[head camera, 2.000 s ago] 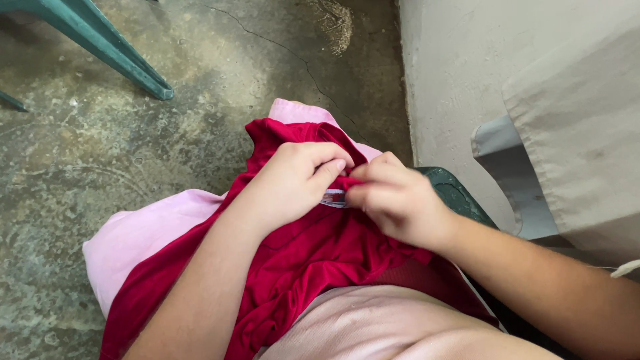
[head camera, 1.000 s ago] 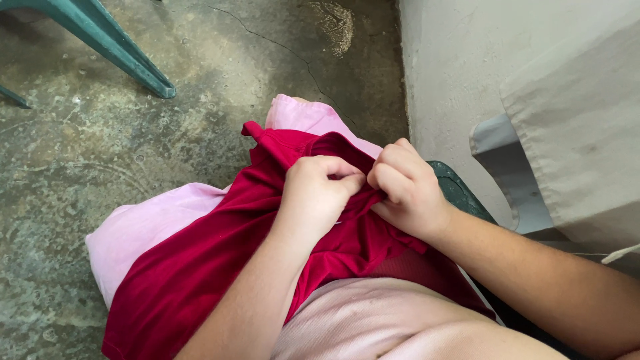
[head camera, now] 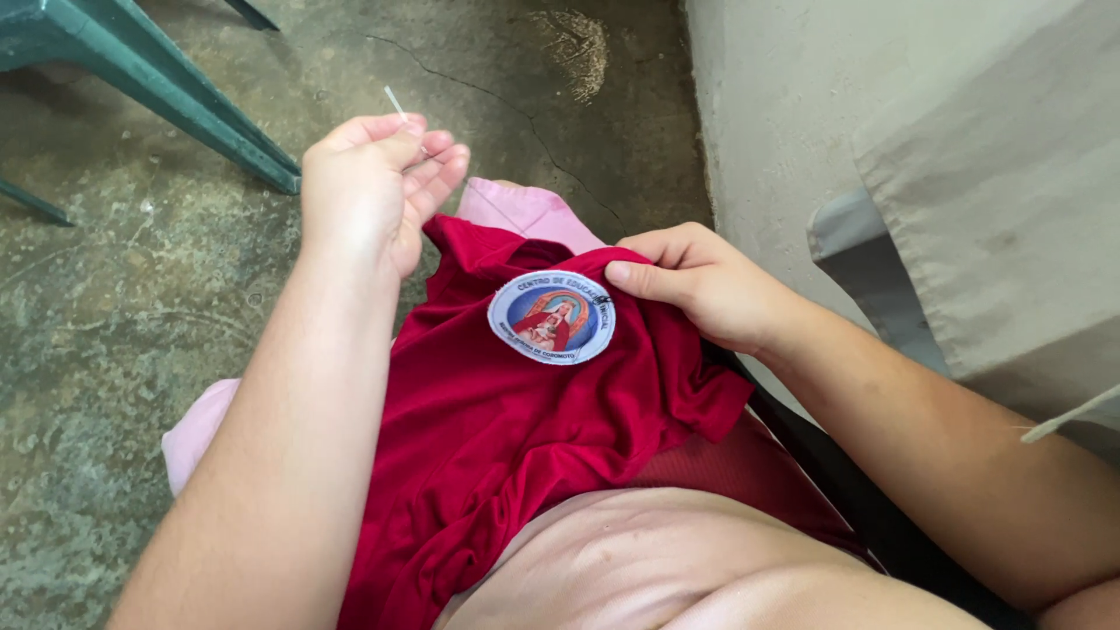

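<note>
A red fabric garment (head camera: 525, 420) lies over my lap, on top of pink cloth (head camera: 525, 210). An oval patch (head camera: 551, 317) with a pale border, a printed picture and writing sits flat on the red fabric. My right hand (head camera: 700, 280) pinches the fabric just right of the patch, thumb on top. Raised above and left of the garment, my left hand (head camera: 385, 175) holds a thin whitish stick-like item (head camera: 395, 102) between thumb and index finger, its other fingers loosely spread. What exactly this item is, I cannot tell. A small dark spot shows on the patch's right edge.
Green plastic chair legs (head camera: 175, 87) stand on the cracked concrete floor (head camera: 131, 306) at the upper left. A pale wall (head camera: 770, 105) rises on the right, with a beige cloth (head camera: 1006, 192) hanging beside a grey piece (head camera: 875, 271). A light cord (head camera: 1072, 413) shows at the right edge.
My left hand has moved up and left, away from the fabric and my right hand. The patch now lies in full view; a second ago the hands and folds mostly hid it.
</note>
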